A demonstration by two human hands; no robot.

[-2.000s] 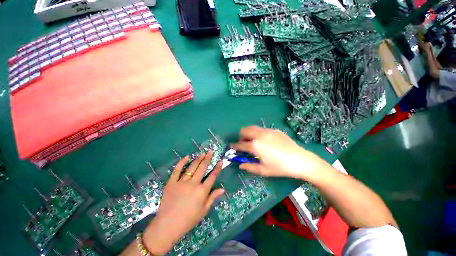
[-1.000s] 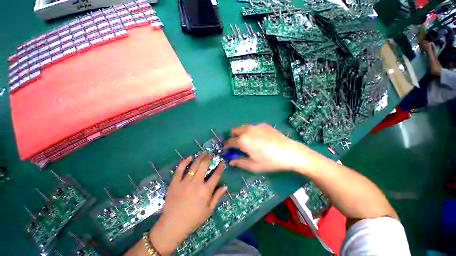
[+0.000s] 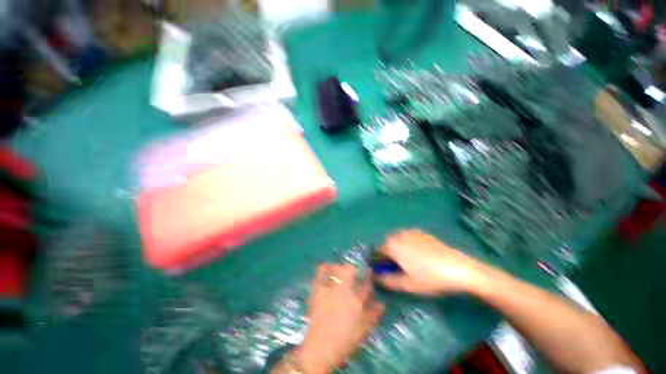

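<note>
The picture is blurred. My right hand is closed round small blue-handled cutters, mostly hidden in the fist. My left hand lies just left of them, fingers over the end of a green circuit board panel. Whether its fingers grip the board cannot be told. Another green board panel lies nearer me, right of my left hand. The cutter tips and the board under my fingers are too blurred to make out.
Stacked red-orange label sheets lie beyond the boards at left. A white tray with dark contents stands behind them. A dark case lies near the middle. A large board pile covers the right. Red objects show at the left edge.
The view has tilted up and turned, so the bench contents appear lower and further right, and the whole white tray shows. Both hands remain together at the panel, the right still holding the cutters.
</note>
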